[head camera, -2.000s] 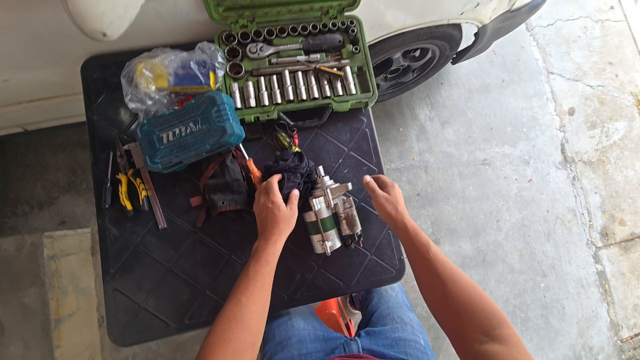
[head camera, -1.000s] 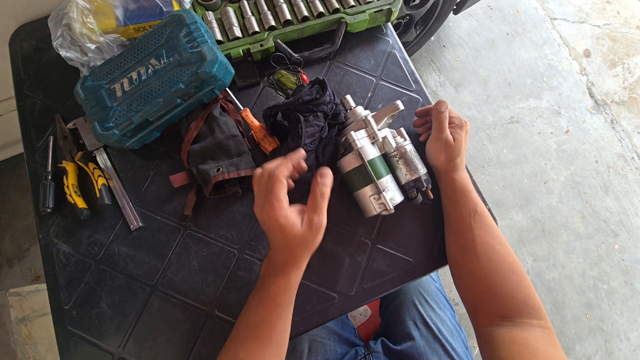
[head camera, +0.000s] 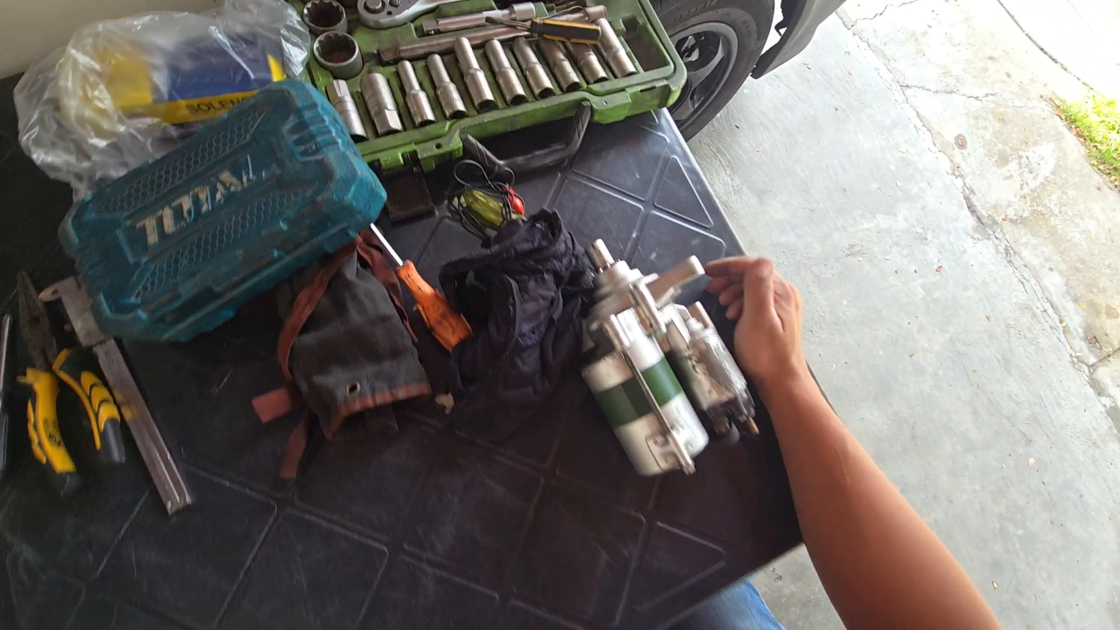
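A starter motor (head camera: pixel 643 385) with a green band lies on the black table near its right edge. My right hand (head camera: pixel 759 319) is beside its metal lug, fingers bent and nothing seen in them; whether the fingertips touch the lug is unclear. My left hand is out of view. Left of the motor lies a crumpled dark cloth (head camera: pixel 521 324), then an orange-handled screwdriver (head camera: pixel 433 306) and a dark fabric tool roll (head camera: pixel 354 350) with reddish-brown trim.
A teal TOTAL case (head camera: pixel 223 214) rests left, near a plastic-wrapped package (head camera: pixel 175 74). Behind stands an open green socket set case (head camera: pixel 516 105). Yellow-and-black pliers (head camera: pixel 44 411) and a vernier caliper (head camera: pixel 140 420) lie far left. A car wheel (head camera: pixel 709 52) is beyond the table.
My left hand, beside the cloth and motor one second ago, has left the view. My right hand stays at the motor's right side. The view has shifted.
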